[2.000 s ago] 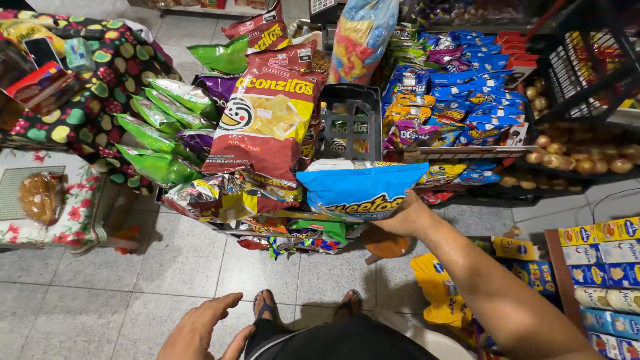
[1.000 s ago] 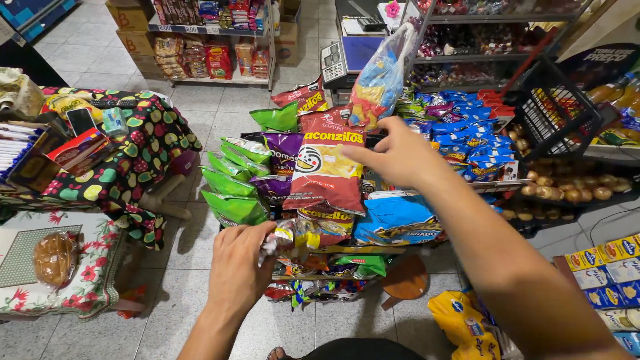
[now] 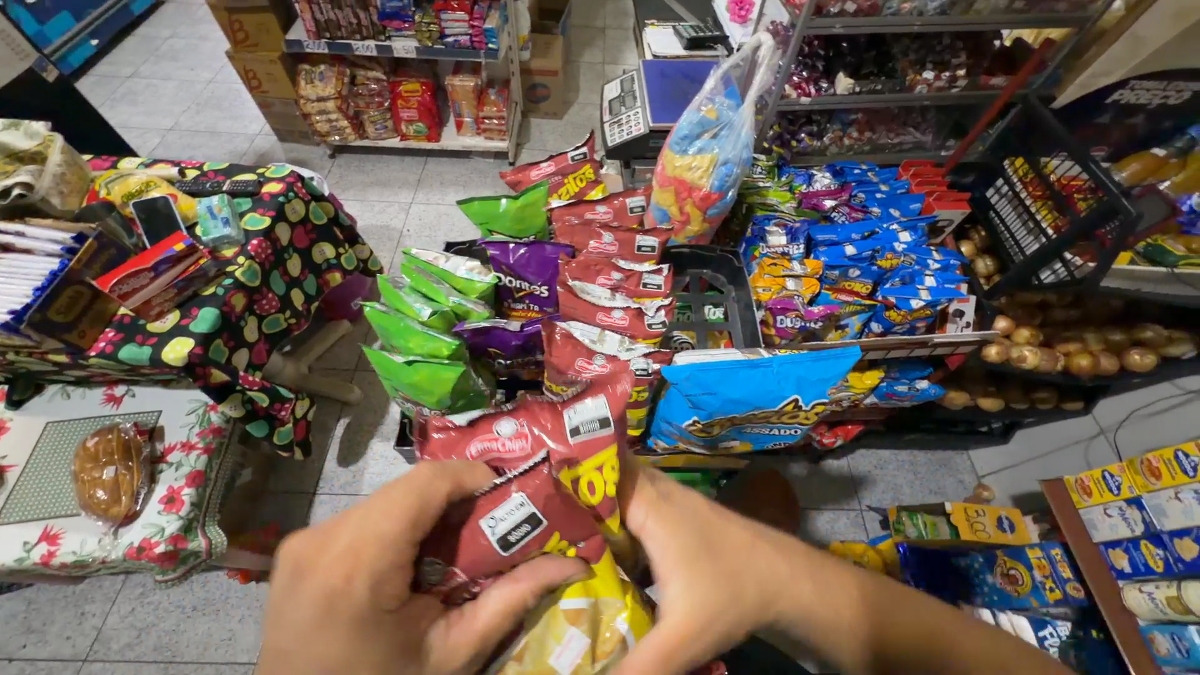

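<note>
Low in the middle, my left hand point(image 3: 403, 572) grips a red and yellow snack bag point(image 3: 525, 525), thumb across its front. My right hand point(image 3: 694, 553) holds the right side of the red bags; its fingertips are hidden behind them. Another red bag point(image 3: 506, 436) is pressed just behind the first. Beyond the hands, a row of red snack bags point(image 3: 614, 281) stands in the display, with purple bags point(image 3: 516, 272) and green bags point(image 3: 422, 375) to their left. A large blue snack bag point(image 3: 750, 398) leans at the right, in front of a black plastic crate point(image 3: 712, 281).
A table with a fruit-print cloth point(image 3: 253, 281) stands left, above a floral-covered table point(image 3: 187, 469) bearing wrapped bread point(image 3: 112, 473). A clear bag of colourful pieces point(image 3: 708, 159) stands behind the display. Small blue snack packs point(image 3: 872, 234), onions point(image 3: 1078, 347) and a tilted black crate point(image 3: 1050, 206) are at the right.
The blue bag, in my right hand two seconds ago, now leans in the display. My right hand has come down from the large red bag's top, and both hands now hold red bags nearer me.
</note>
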